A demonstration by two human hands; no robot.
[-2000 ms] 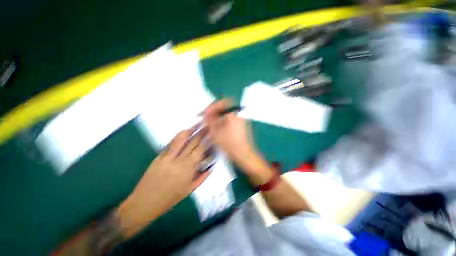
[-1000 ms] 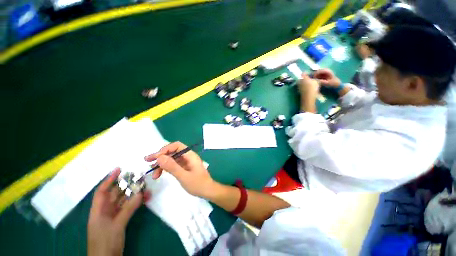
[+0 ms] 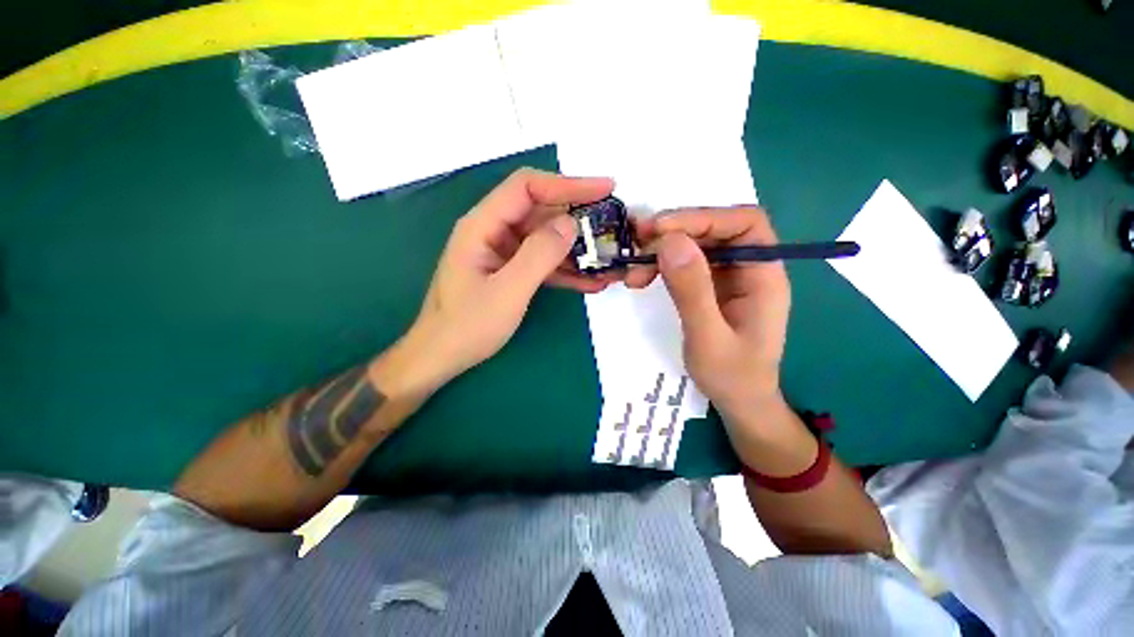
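My left hand (image 3: pixel 504 255) holds a small black watch housing (image 3: pixel 602 234) between thumb and fingers, its open side with silvery and white inner parts facing up. My right hand (image 3: pixel 721 286) holds black tweezers (image 3: pixel 783 251), pointing left, with the tips at the lower right edge of the housing. My right fingertips are close against the housing; whether they touch it is unclear. Below the hands lies a white backing sheet (image 3: pixel 637 429) with rows of small grey adhesive pieces.
White sheets (image 3: pixel 410 112) lie beyond my hands, with crumpled clear plastic (image 3: pixel 276 100) at their left. A separate white sheet (image 3: pixel 933 292) lies slanted at right, beside a cluster of black units (image 3: pixel 1030 274). A yellow edge (image 3: pixel 871 25) curves behind. Another person's sleeve (image 3: pixel 1032 485) is at lower right.
The view has swung to look down on the bench. My hands have come together at the housing, and the tweezers now point left at its edge. The neighbour is mostly out of view.
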